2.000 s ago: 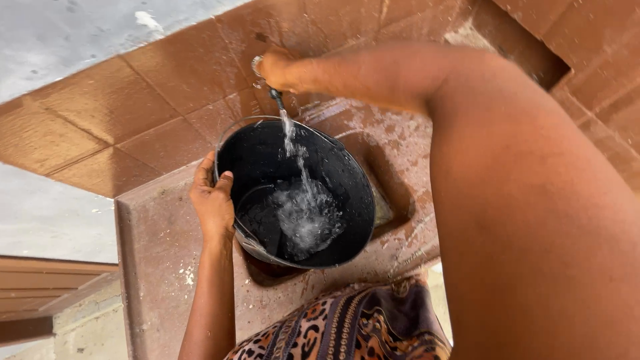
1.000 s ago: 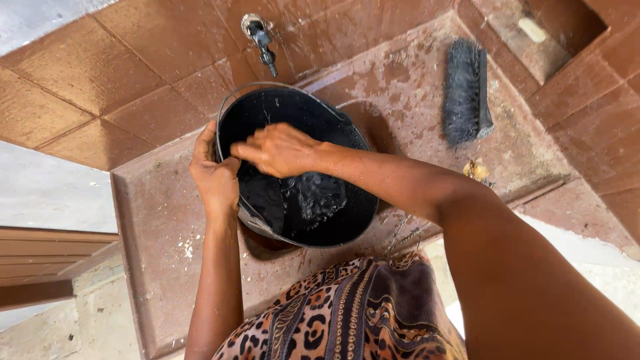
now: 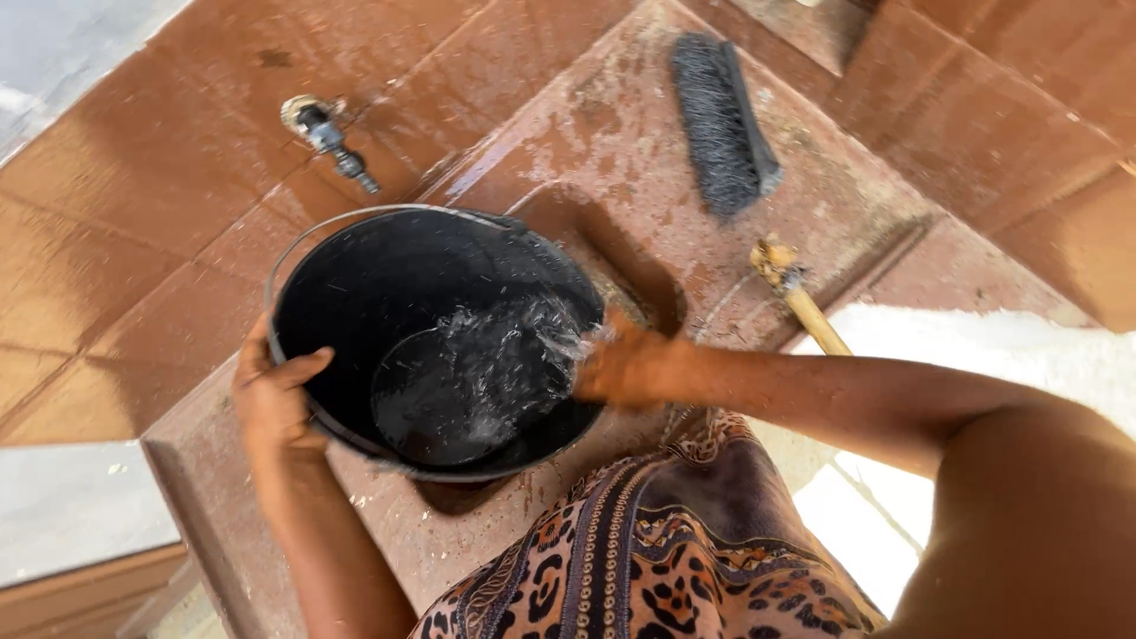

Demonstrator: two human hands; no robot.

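A black bucket [image 3: 355, 275] with a thin wire handle tilts over the basin of a reddish sink. Splashing water [image 3: 497, 373] moves about inside it. My left hand [image 3: 280, 390] grips the bucket's left rim, thumb over the edge. At the right rim is my right hand [image 3: 630, 359], blurred by motion, with water around its fingers; whether it touches the rim cannot be told. A metal tap [image 3: 333, 142] on the tiled wall sits above the bucket, and no stream runs from it.
A grey-bristled brush head [image 3: 723, 124] lies on the sink's right-hand slab [image 3: 603, 115]. Nearer me, a wooden stick [image 3: 812, 315] with a ragged, pale end crosses the sink's edge. Brown tiled walls [image 3: 142, 186] border the sink at the back and right.
Two seconds ago my right hand was at the tap and water poured into the bucket; the stream has stopped. My right hand has since moved from inside the bucket to its right rim.
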